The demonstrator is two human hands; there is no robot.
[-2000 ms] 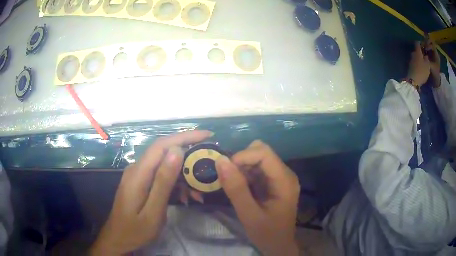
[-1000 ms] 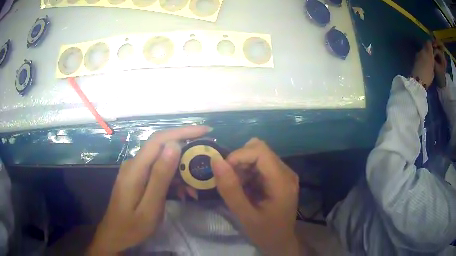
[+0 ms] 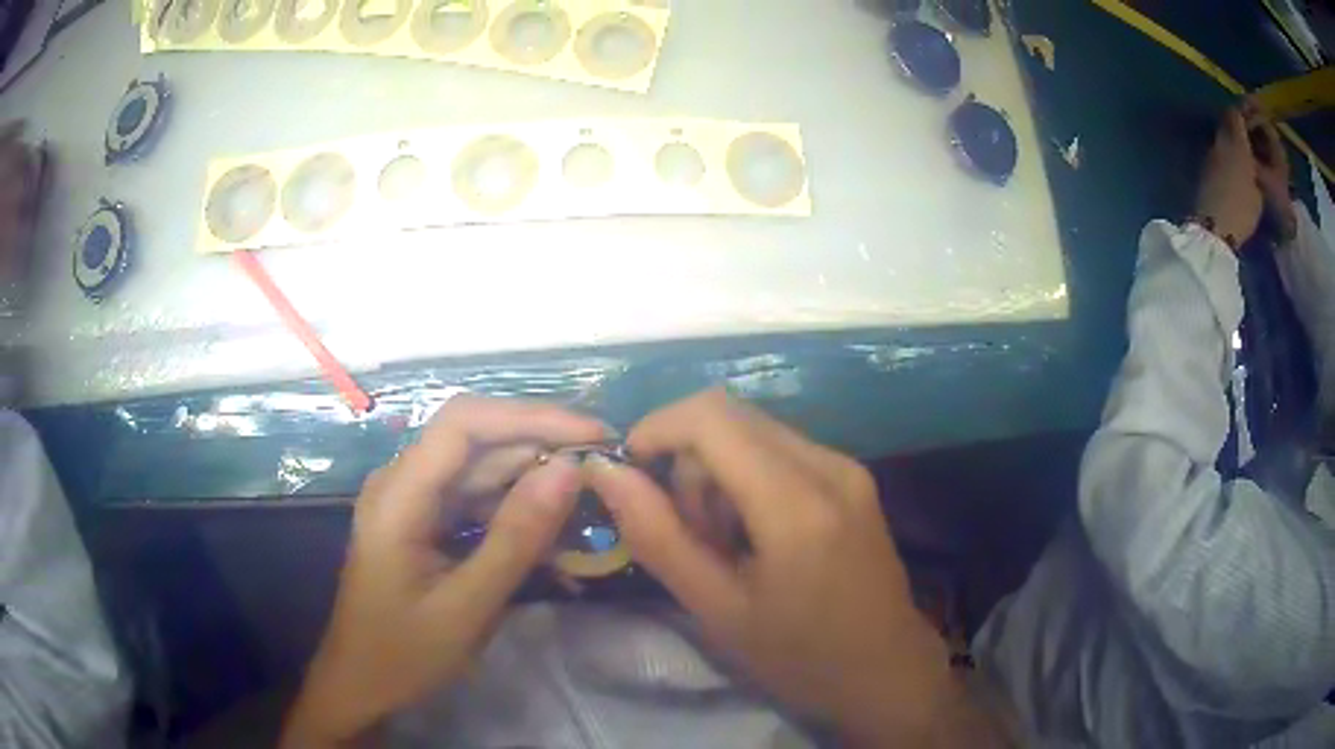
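A round watch case unit (image 3: 596,544) with a pale yellow ring is held over the lap, just off the bench's near edge. My left hand (image 3: 466,549) grips it from the left, thumb on its upper part. My right hand (image 3: 739,534) grips it from the right, thumb beside the left thumb. The two hands cover most of the unit and its ring; only the lower part shows. An adhesive strip (image 3: 559,202) with circles lies on the white mat, with a red stick (image 3: 303,331) at its left end.
Another strip (image 3: 417,44) lies at the mat's top. Units with light rings (image 3: 101,250) lie at left, dark units (image 3: 982,141) at right. Liner scraps (image 3: 1072,152) are on the green surface. A neighbour's sleeve (image 3: 1171,351) is at right; another sleeve (image 3: 56,585) is at lower left.
My right thumb has moved from the ring's right side to the unit's upper edge, next to my left thumb. The unit's face is more hidden. A sleeve and hand have come in at left.
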